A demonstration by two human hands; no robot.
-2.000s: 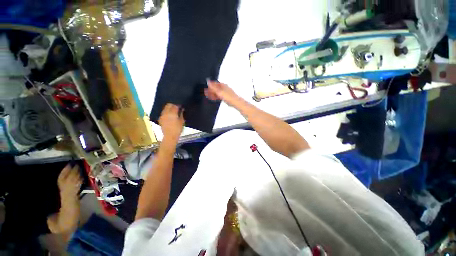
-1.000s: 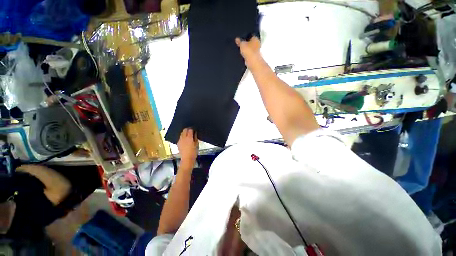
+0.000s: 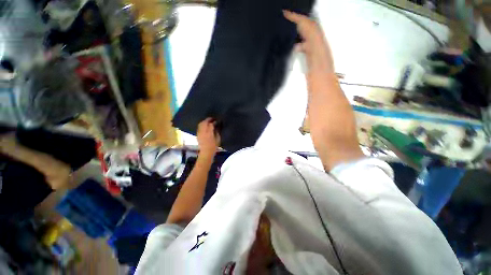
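A long black cut panel [image 3: 237,70] lies on the white table [image 3: 366,48] and runs up out of the picture's top edge. My left hand [image 3: 208,134] is at the panel's near end, its fingers on the fabric by the table's front edge. My right hand [image 3: 304,29] is farther up, at the panel's right side, with fingers spread over the fabric. Both hands are somewhat blurred, and the far end of the panel is cut off.
The sewing machine [image 3: 447,137] with a green cone [image 3: 398,142] is at the right. A cardboard piece [image 3: 152,80] and a pale rack [image 3: 116,88] are at the left. Another person's arm [image 3: 40,161] shows at the lower left. A blue crate [image 3: 439,188] is below the machine.
The view has shifted, so the machine sits lower and farther right. My right hand has moved up along the panel's right side. My left hand stays at the near end.
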